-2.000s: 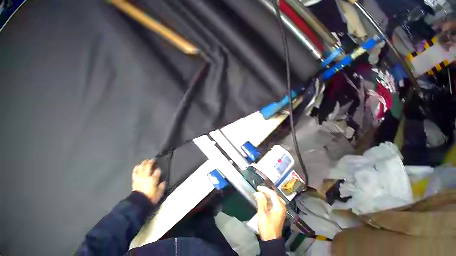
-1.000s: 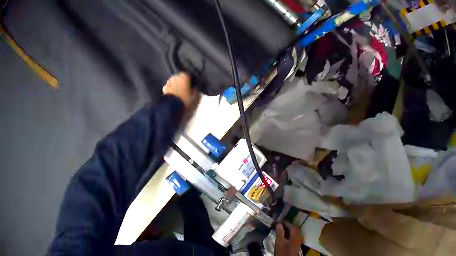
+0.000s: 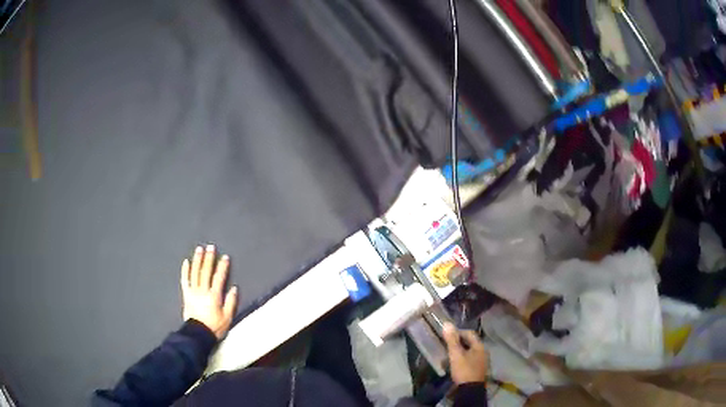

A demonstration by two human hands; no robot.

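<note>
Dark fabric (image 3: 159, 143) lies over most of the table, with folds towards the upper middle. My left hand (image 3: 207, 292) rests flat on it near the front edge, fingers spread, holding nothing. My right hand (image 3: 466, 354) is closed on the near end of a dark handle (image 3: 434, 318) at the cutter. The cutter's white box (image 3: 434, 230), with red, blue and yellow labels, stands at the table edge. A white block-like part (image 3: 394, 315) sits beside the handle. The rail is mostly hidden by the cutter.
A blue clamp (image 3: 355, 283) is on the white table edge (image 3: 279, 322). A black cable (image 3: 454, 119) hangs down to the box. A wooden stick (image 3: 30, 103) lies at far left. The blue roll stand (image 3: 597, 110) is at upper right, above heaped scraps (image 3: 605, 318).
My left hand has left the folds by the rail and now lies flat further left. The white box and handle have shifted up along the rail, towards the fabric edge. The view has shifted.
</note>
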